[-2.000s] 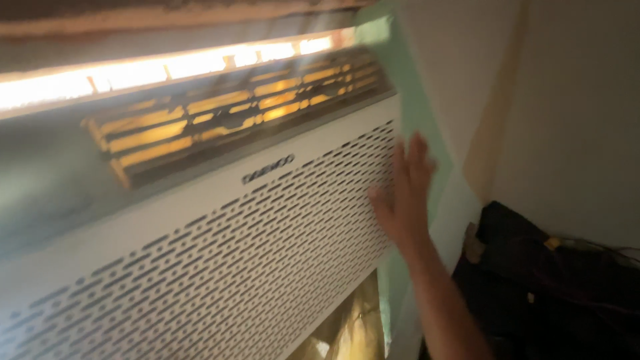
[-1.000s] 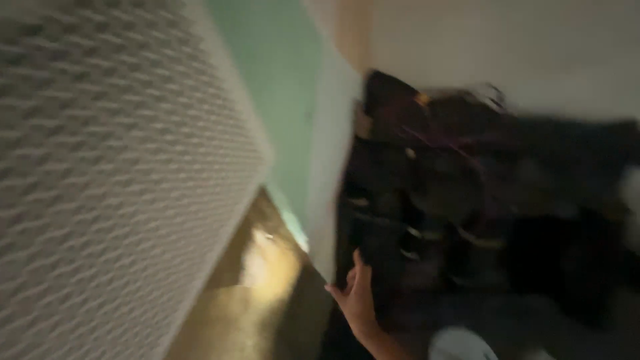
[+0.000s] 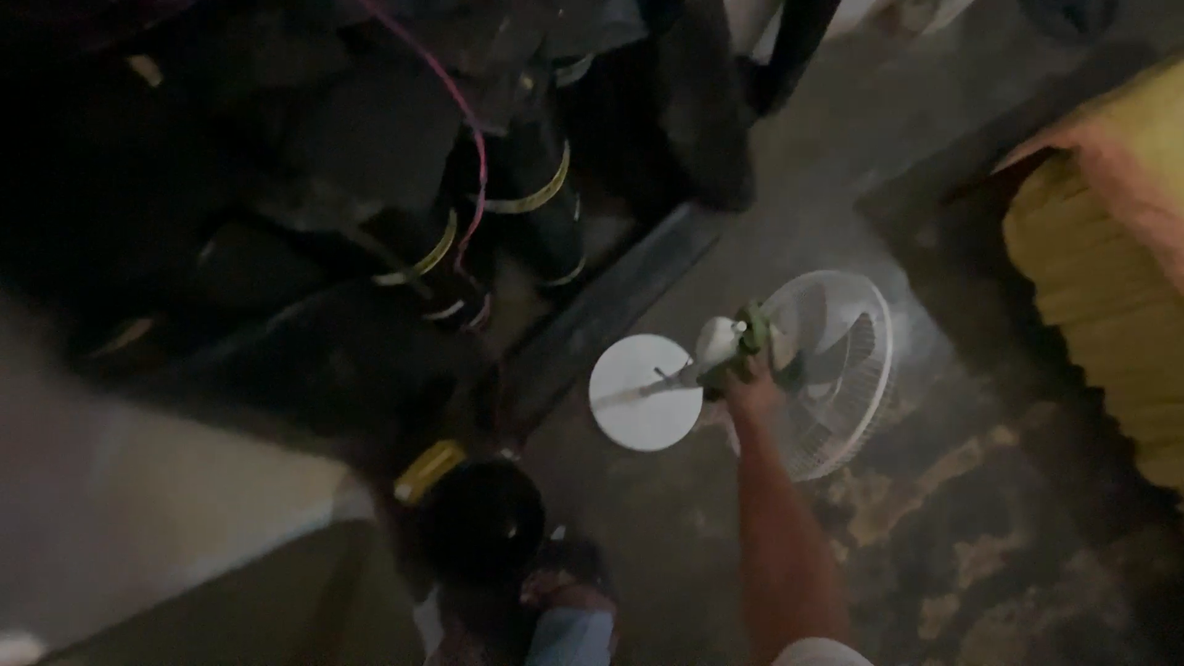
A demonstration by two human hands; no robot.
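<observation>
My right hand (image 3: 754, 379) is at the back of a white electric fan (image 3: 717, 344), between its round base and its wire grille (image 3: 874, 370). The fingers appear closed on the fan there, though blur and a green cloth-like thing (image 3: 754, 328) partly hide them. Dark blades show through the grille. The fan's round white base (image 3: 646, 393) lies to the left of the hand. My left hand is not in view.
Dark piled items with yellowish bands (image 3: 532, 196) and a pink cord (image 3: 481, 157) fill the upper left. A dark round object (image 3: 486, 520) lies near a yellow object (image 3: 430, 470). Yellow fabric (image 3: 1082, 314) hangs at the right.
The view has swung far from the perforated white panel to the floor. My right hand was raised by the panel, then in front of the dark pile; now it is at the fan.
</observation>
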